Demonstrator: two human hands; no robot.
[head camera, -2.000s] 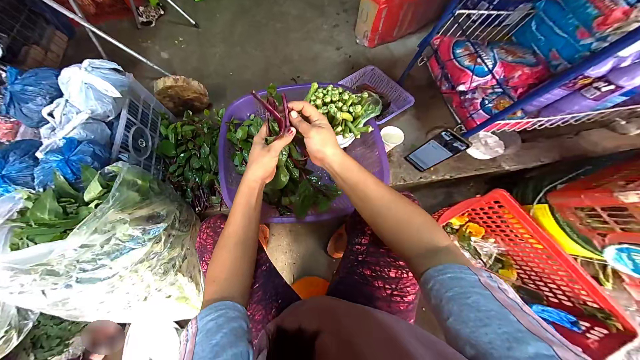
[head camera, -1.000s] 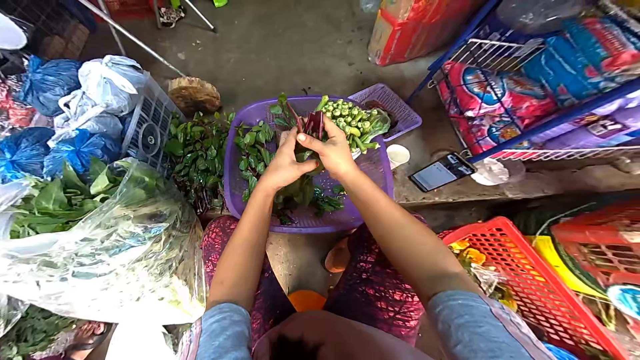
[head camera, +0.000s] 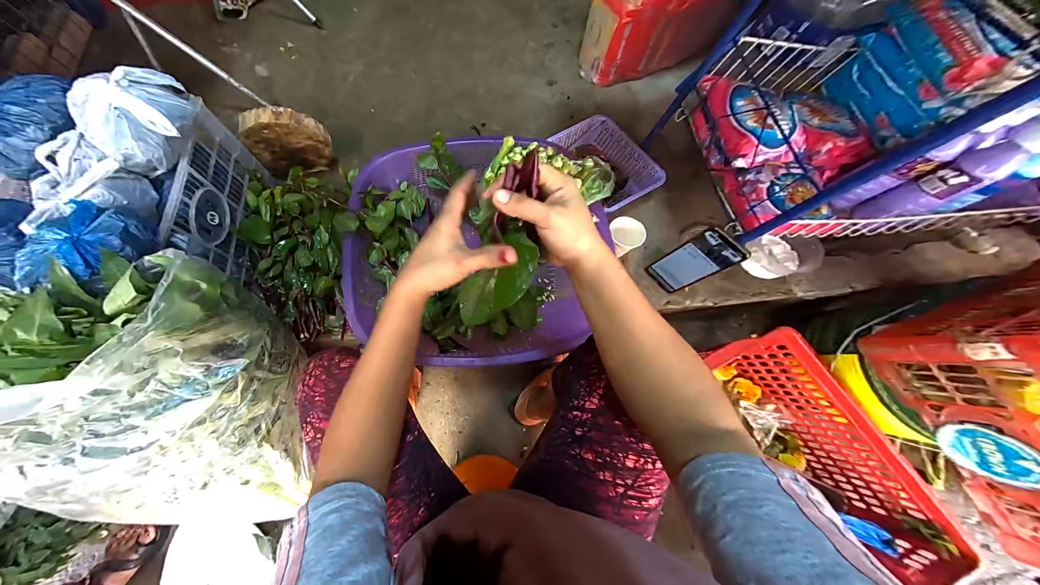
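Note:
My right hand (head camera: 552, 215) grips a bunch of leafy greens by their dark purple stems (head camera: 520, 180), with the broad green leaves (head camera: 500, 284) hanging down over a purple plastic basket (head camera: 561, 329). My left hand (head camera: 451, 244) is just left of the bunch, fingers spread and holding nothing. More leafy greens (head camera: 390, 223) lie in the left part of the basket. Light green vegetables, apparently okra (head camera: 569, 162), sit at its upper right, some in clear plastic. A heap of purple-stemmed greens (head camera: 296, 244) lies on the ground left of the basket.
At right are a small purple basket (head camera: 650, 175), a white cup (head camera: 627, 233), a smartphone (head camera: 697, 258), a wire rack (head camera: 780, 223) and a red crate (head camera: 861, 414). At left are a wood block (head camera: 284, 138), a gray crate (head camera: 207, 203) and a big clear bag of greens (head camera: 179, 398).
My left hand has come away from the stems, where both hands were together in the earlier frames. The bunch remains in my right hand.

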